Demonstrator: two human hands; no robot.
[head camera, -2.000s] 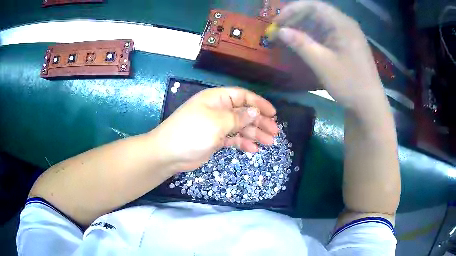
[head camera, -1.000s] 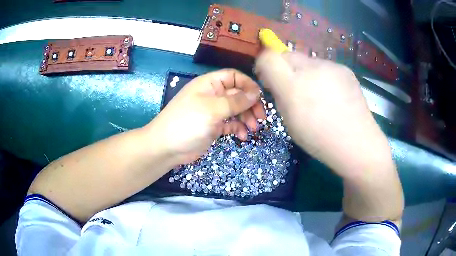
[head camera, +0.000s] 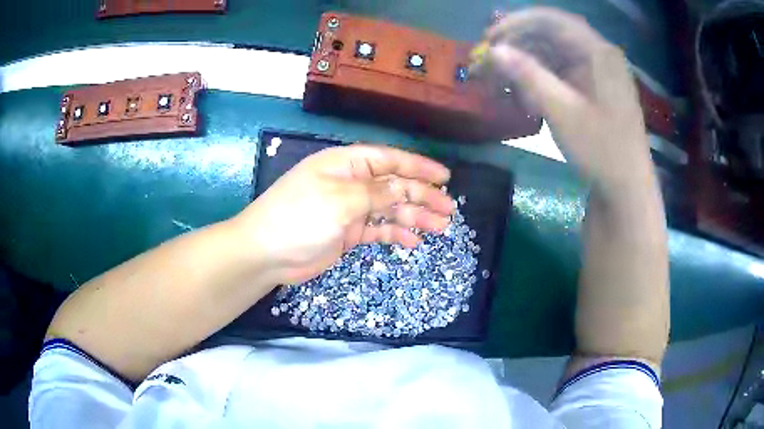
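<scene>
My left hand (head camera: 335, 205) is over the black parts tray (head camera: 496, 251), fingers loosely curled, with small bright specks at the fingers that look like discs. Many small silver discs (head camera: 377, 289) lie heaped in the tray below it. My right hand (head camera: 557, 80) is blurred and holds a short yellow tool (head camera: 479, 52), mostly hidden by the fingers. Its bluish tip is at the third pocket of the top plate on the reddish-brown fixture stack (head camera: 377, 88). The two pockets to the left show bright centres. The stack's right end is hidden by my hand.
A single fixture plate (head camera: 130, 117) lies on the green bench (head camera: 50, 180) at left. Part of another plate (head camera: 159, 6) shows at the top edge. A white strip (head camera: 243, 74) crosses the bench behind the tray. Dark reddish-brown equipment (head camera: 720, 201) stands at far right.
The yellow tool has moved from the second pocket to the third, with a bright piece now in the second. My left fingers have spread slightly. The view has shifted a little.
</scene>
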